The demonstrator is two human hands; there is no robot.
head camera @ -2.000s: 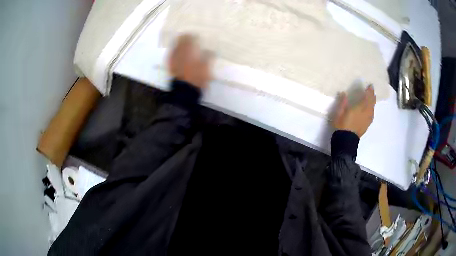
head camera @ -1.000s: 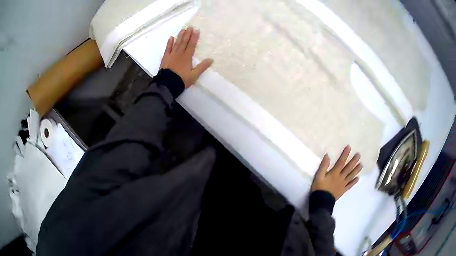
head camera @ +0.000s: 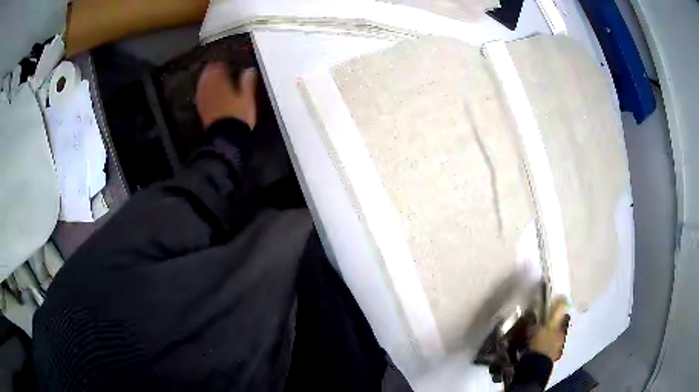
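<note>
A cream fabric panel (head camera: 429,168) lies flat on the white table, with a whiter folded band (head camera: 375,207) along its near edge. A second cream panel (head camera: 571,153) lies beyond it, with its own white band. My right hand (head camera: 550,337) is closed on the yellow handle of the steam iron (head camera: 507,329), at the table's right end beside the panels; the iron is blurred. My left hand (head camera: 226,96) is off the table, left of its near edge, blurred and holding nothing that I can see.
Thick cream layers (head camera: 306,23) lie over the table's far left end. A brown cardboard roll (head camera: 134,23), a white roll (head camera: 63,83) and white papers are at the left. A dark angular piece (head camera: 509,14) is at the top. A blue object (head camera: 622,61) stands beyond the table.
The view has turned to the right. My right hand has left the panel and taken hold of the iron's handle. My left hand has come off the cloth and past the table edge.
</note>
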